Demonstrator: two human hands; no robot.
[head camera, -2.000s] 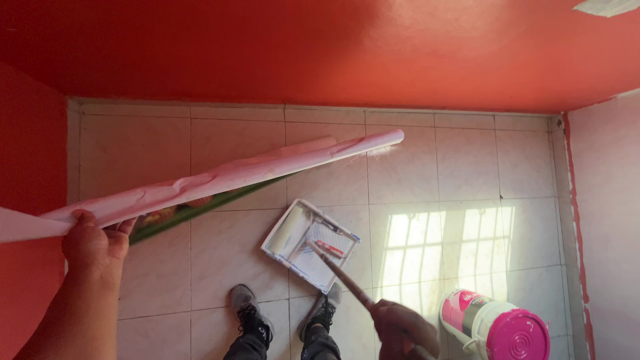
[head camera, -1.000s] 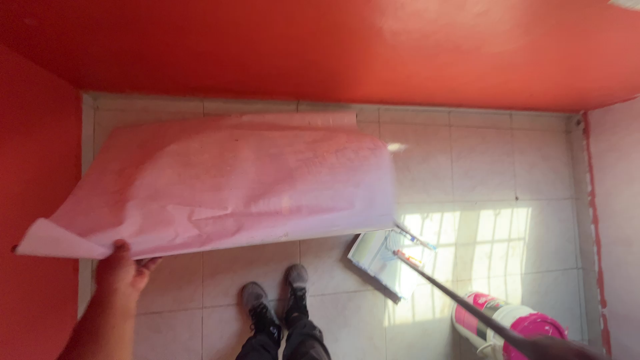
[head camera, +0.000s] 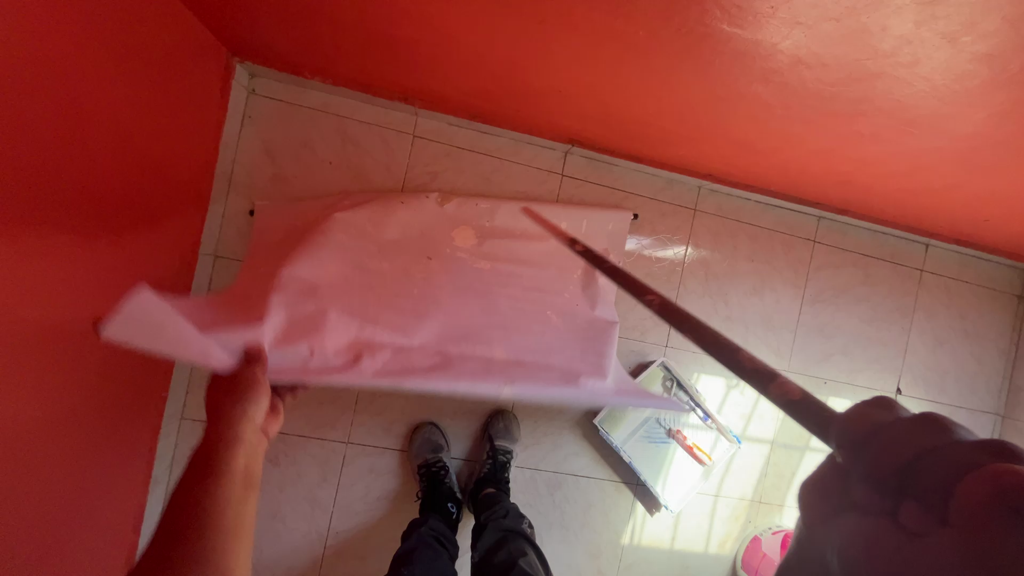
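Observation:
My left hand (head camera: 244, 400) pinches the near edge of a large pinkish sheet (head camera: 448, 296), which hangs spread and creased over the tiled floor, its left corner folded up near the red wall. In my right hand (head camera: 912, 488), at the lower right, is a long thin pole (head camera: 704, 340) with paint specks; its far tip overlaps the sheet in view, and whether they touch I cannot tell. A paint tray (head camera: 640, 448) lies on the floor right of my feet, holding a paint roller and a small tool with a red handle (head camera: 690, 448).
Red walls (head camera: 104, 200) rise at the left and along the far side, with a tile skirting at their foot. Part of a pink and white bucket (head camera: 764, 550) shows at the bottom right. My shoes (head camera: 464, 444) stand between the sheet and the lower edge of the view.
The sheet, a narrow bundle two seconds ago, is now spread wide in my left hand. The pole in my right hand has swung away from the tray, its tip now over the sheet.

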